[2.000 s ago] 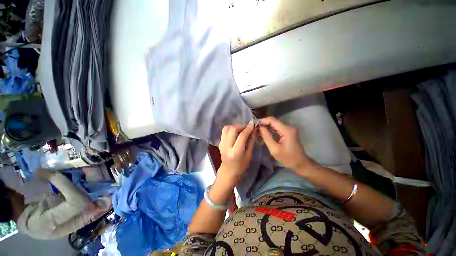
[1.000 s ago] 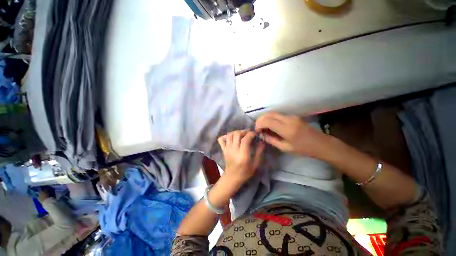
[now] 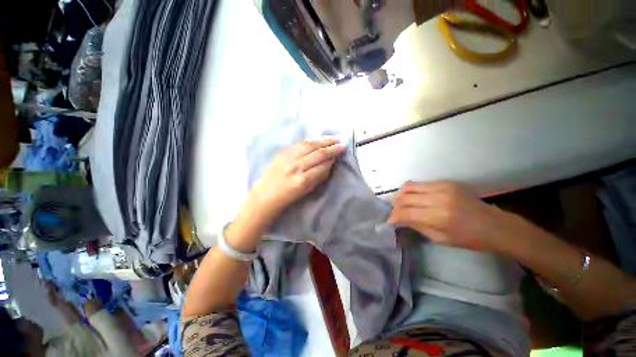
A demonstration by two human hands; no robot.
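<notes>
A grey cloth garment panel [image 3: 335, 216] lies on the white machine table and hangs over its front edge toward my lap. My left hand [image 3: 296, 171] lies on the panel, fingertips at its edge just below the machine head. My right hand [image 3: 436, 213] pinches the panel's right edge near the table's front edge. The sewing machine head [image 3: 349, 35] with its teal stripe stands above the panel's far end. The needle area is washed out by bright light.
A thick stack of grey cut pieces [image 3: 157, 125] stands at the left. Scissors with yellow and red loops [image 3: 478, 52] lie on the machine bed at upper right. Blue cloth [image 3: 272, 324] lies lower left. Another person's arm [image 3: 111, 335] shows far lower left.
My left hand has left the spot beside my right hand and moved up the panel toward the machine head. My view has shifted, showing more of the head and the scissors.
</notes>
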